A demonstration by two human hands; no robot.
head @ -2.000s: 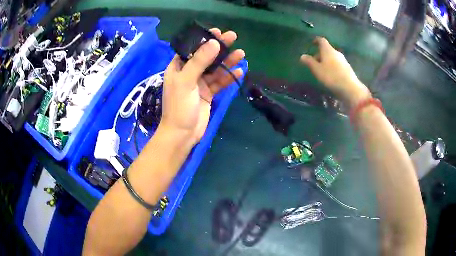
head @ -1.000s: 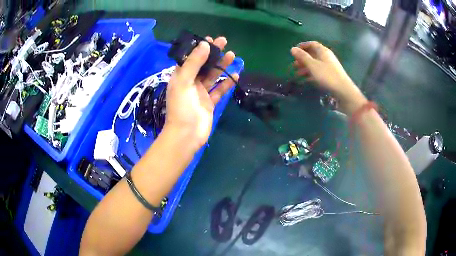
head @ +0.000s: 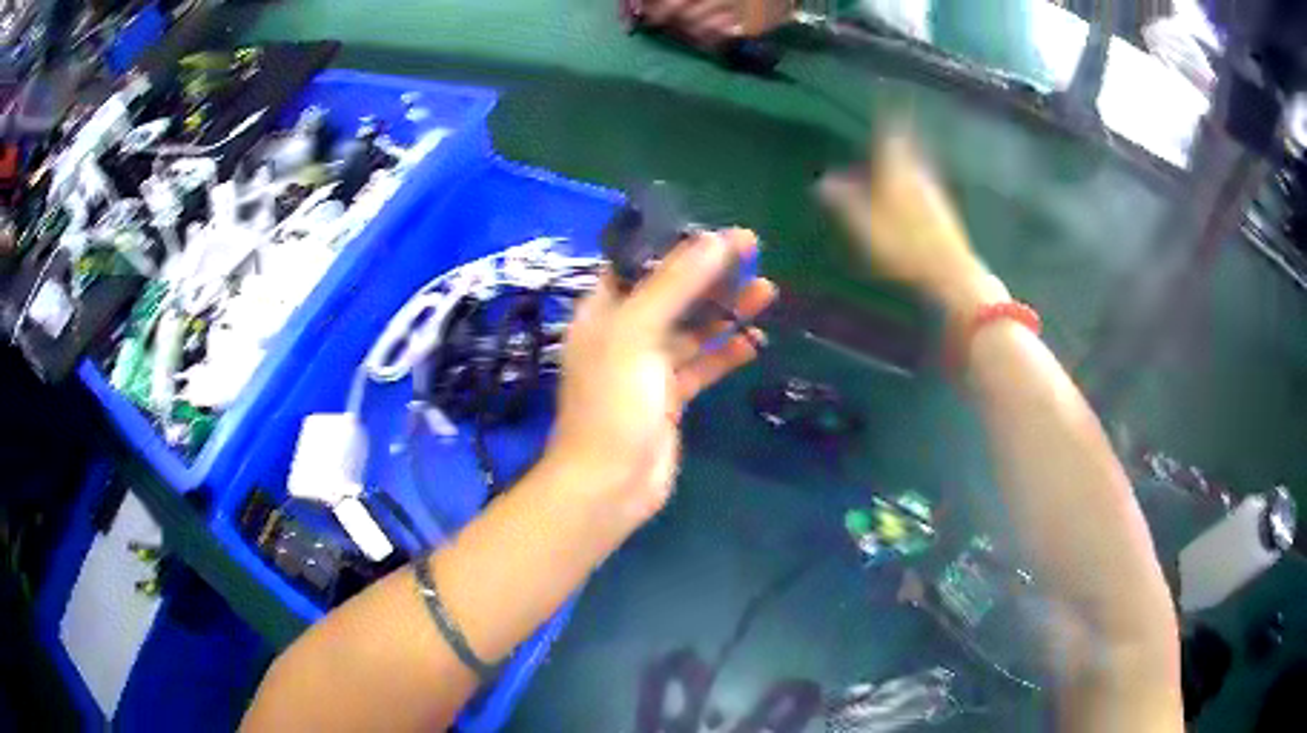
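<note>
My left hand (head: 631, 365) holds a black power adapter (head: 652, 236) between thumb and fingers, above the right edge of the near blue bin. A thin black cable runs from the adapter past my fingers. My right hand (head: 892, 201) is blurred and raised above the bench to the right of the adapter; its fingers look spread with nothing seen in them. A coiled black cable (head: 806, 408) lies on the bench below. A circuit board with yellow parts (head: 889, 526) and a second green board (head: 966, 580) lie nearer me.
Blue bins (head: 533, 186) at left hold white adapters, leads and black cables. A flattened silvery coil (head: 892, 702) and dark coiled cord (head: 674, 693) lie at the near edge. A white bottle (head: 1228, 551) stands at right. Another person's hand (head: 710, 17) shows at the top.
The view has shifted, so bins and boards sit lower in the picture. My left hand still holds the adapter, now further right and lower in view. Another person's hand has appeared at the top.
</note>
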